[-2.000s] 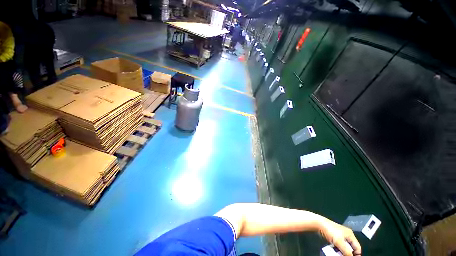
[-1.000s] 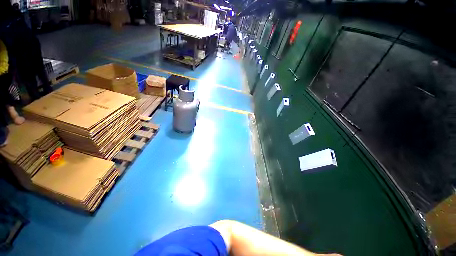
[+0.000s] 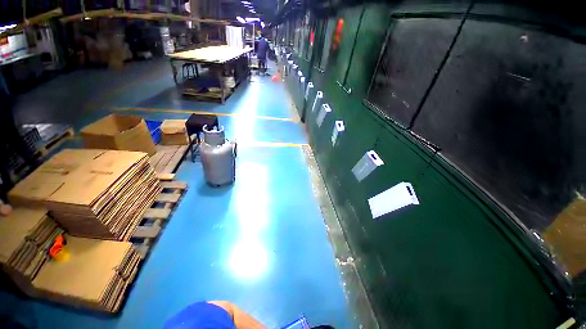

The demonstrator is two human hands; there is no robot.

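Observation:
Neither of my hands is in the picture. A blue sleeve and part of a bare upper arm show at the bottom edge; the rest of that arm is cut off. The nearest light-grey housing (image 3: 392, 200) hangs by the green wall, right of centre, with a dark slot in its end face. A second housing (image 3: 367, 165) hangs behind it, tilted. A third housing (image 3: 338, 132) and several smaller ones run in a row into the distance.
Stacked flat cardboard (image 3: 87, 186) lies on a pallet at the left, with an orange tape dispenser-like object (image 3: 58, 247). A grey gas cylinder (image 3: 218, 157) stands on the blue floor. A table (image 3: 211, 54) and a standing person (image 3: 262, 53) are further back. Dark windows line the wall.
The hand at the lower right and the two housings near it have left the picture. The arm is lower and further left. The view has turned right and tilted up.

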